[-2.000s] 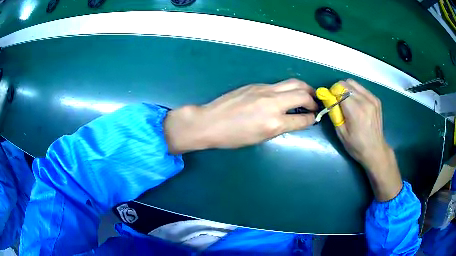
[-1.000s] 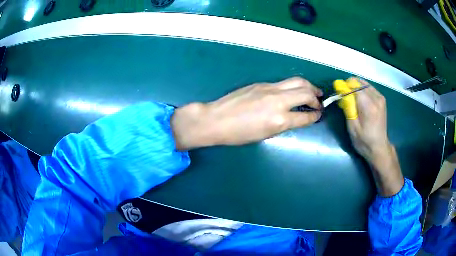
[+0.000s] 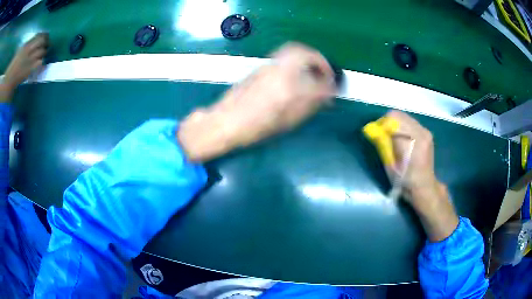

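Observation:
My left hand (image 3: 280, 87) is blurred by motion above the white rail. Its fingertips are closed on a dark round part (image 3: 337, 78), a black ring part by its look, of which only the edge shows. My right hand (image 3: 408, 146) is over the right side of the bench, with yellow finger cots (image 3: 382, 135) on thumb and index finger. It holds a thin applicator (image 3: 405, 166), whose whitish tip points down toward the wrist side and is blurred. The two hands are well apart.
Several black rings lie on the green belt, one at the back (image 3: 235, 26). The white rail (image 3: 146, 67) borders the bench (image 3: 274, 233). A metal bracket (image 3: 479, 105) sits at right. Another person's hand (image 3: 26, 61) is at far left. A small dark part (image 3: 18, 139) lies at the left edge.
My left hand has moved up and left, away from my right hand, to the rail. The applicator has swung from level to pointing down. Another person's hand has appeared at far left.

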